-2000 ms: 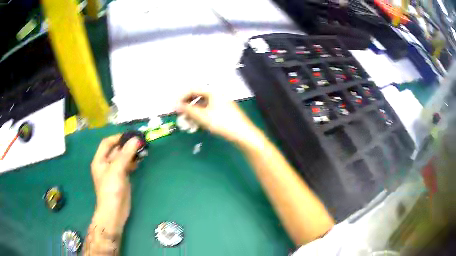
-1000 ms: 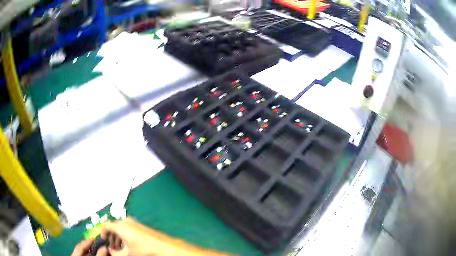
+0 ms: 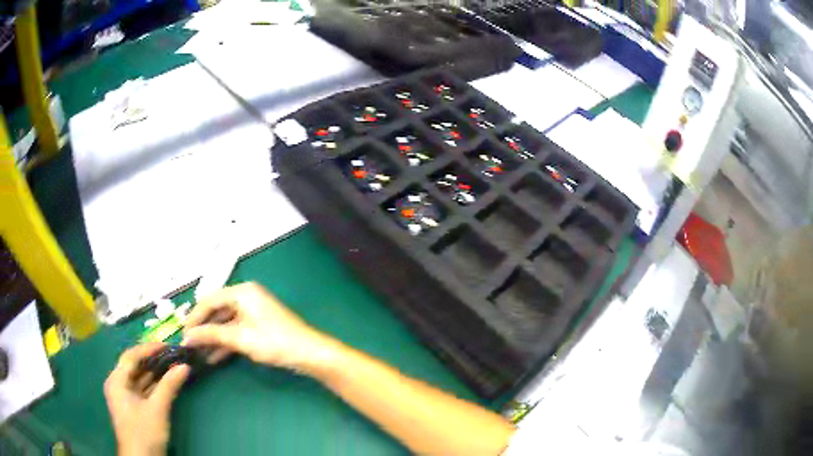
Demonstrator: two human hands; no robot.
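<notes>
My left hand (image 3: pixel 143 399) is at the lower left over the green mat, closed around a small black disc-like module (image 3: pixel 171 358). My right hand (image 3: pixel 245 328) is beside it, its fingers at the module's right side; blur hides whether they grip it. The bright green strip (image 3: pixel 159 326) with small white scraps (image 3: pixel 166 308) lies just behind the hands at the paper's edge. The black foam tray (image 3: pixel 357 245) stands to the right, with black parts bearing red dots and white tabs (image 3: pixel 412 214) in many pockets; several front-right pockets are empty.
White sheets (image 3: pixel 178 196) lie behind the hands, left of the tray. More foam trays (image 3: pixel 410 40) are stacked at the back. Yellow uprights (image 3: pixel 40 236) stand at left. The white machine panel (image 3: pixel 691 107) with gauge and red button is at right, with a red object (image 3: pixel 706 248) below.
The view first swung right and down toward the tray, then shifted so the hands show more fully. The hands, apart two seconds ago, are now together at the black module.
</notes>
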